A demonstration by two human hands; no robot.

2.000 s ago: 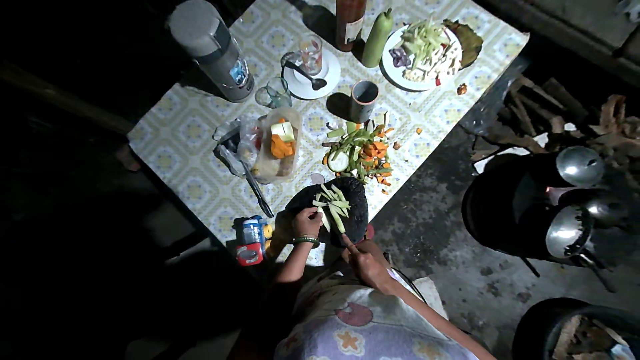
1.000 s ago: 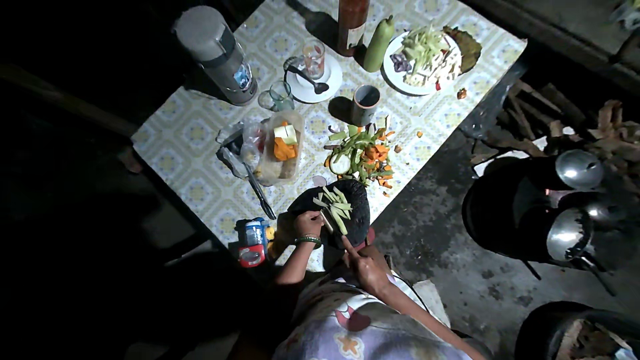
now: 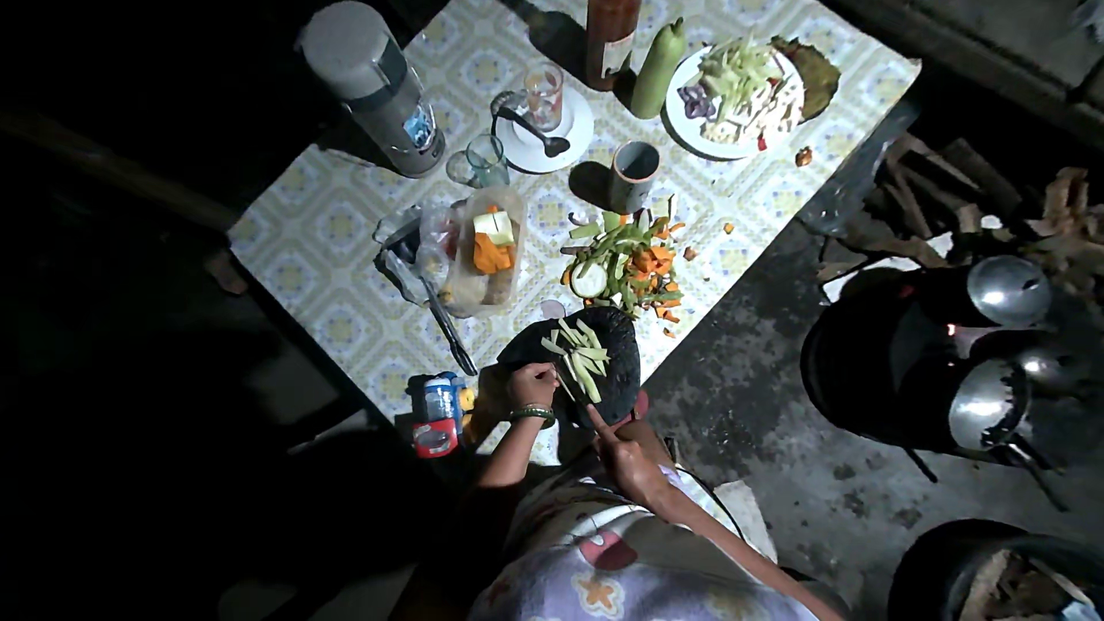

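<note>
Pale green vegetable strips [image 3: 584, 354] lie on a dark, rough board [image 3: 623, 345] at the table's near edge. My left hand [image 3: 533, 387], with a green bangle at the wrist, is at the board's left side, fingers curled beside the strips; whether it pinches one is too small to tell. From the right, my right hand [image 3: 625, 457] reaches the near edge with its index finger extended toward the strips. It seems closed around a handle, but the tool is mostly hidden. Beyond the board is a heap of green and orange peelings [image 3: 630, 263].
A plastic container [image 3: 485, 293] with orange and pale pieces, black-handled tongs or a knife [image 3: 448, 328], a cup [image 3: 634, 168], a plate of cut vegetables [image 3: 733, 142], a green gourd [image 3: 659, 69] and a flask [image 3: 371, 86] stand on the table. Metal pots [image 3: 987, 401] are at right.
</note>
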